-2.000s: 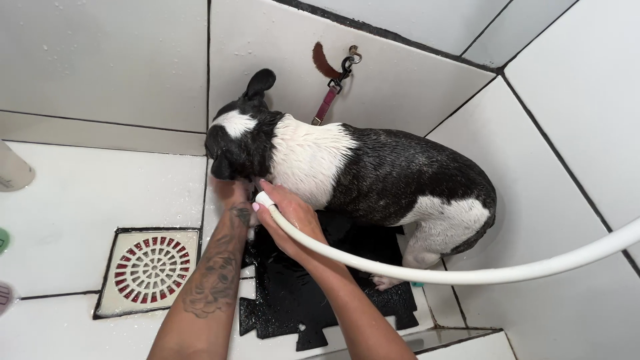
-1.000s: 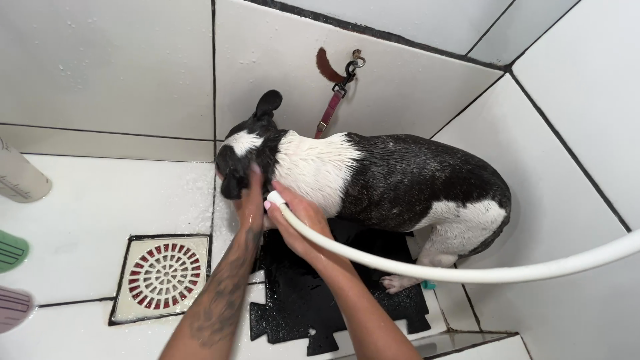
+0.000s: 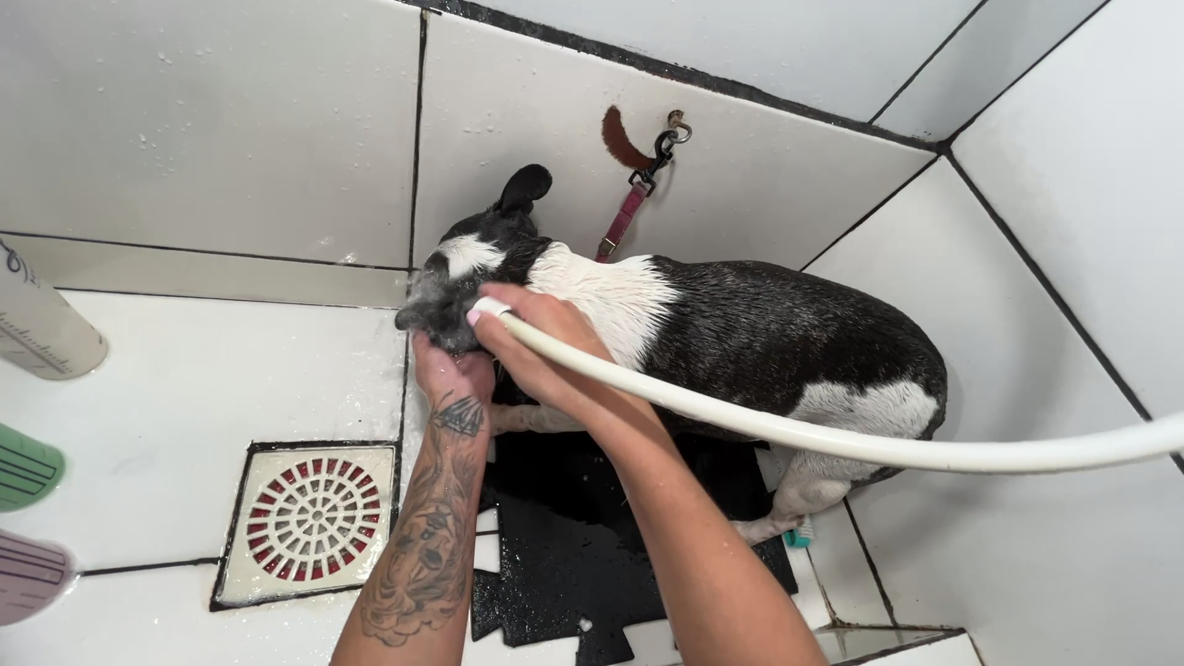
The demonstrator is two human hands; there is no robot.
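A wet black-and-white dog (image 3: 777, 333) stands sideways with its head at the left. My right hand (image 3: 541, 338) grips the end of a white hose (image 3: 740, 416) beside the dog's head, and water sprays over the side of the face. Cupped under the head and muzzle is my left hand (image 3: 451, 370), palm up; its fingers are partly hidden by the head. A pink strap (image 3: 622, 222) with a black clip runs from a metal wall ring (image 3: 679, 129) down behind the dog's neck.
A black puzzle-edged mat (image 3: 564, 555) lies under the dog. Left of it, a square floor drain (image 3: 314, 523) is set in white tile. A beige bottle (image 3: 46, 324), a green container (image 3: 26, 467) and a pink one (image 3: 32, 578) stand at the left edge. A teal brush (image 3: 797, 534) lies by the hind paw.
My left hand has moved from the side of the dog's face to beneath its head. The hose end, in my right hand, is now against the head, with spray visible over the face.
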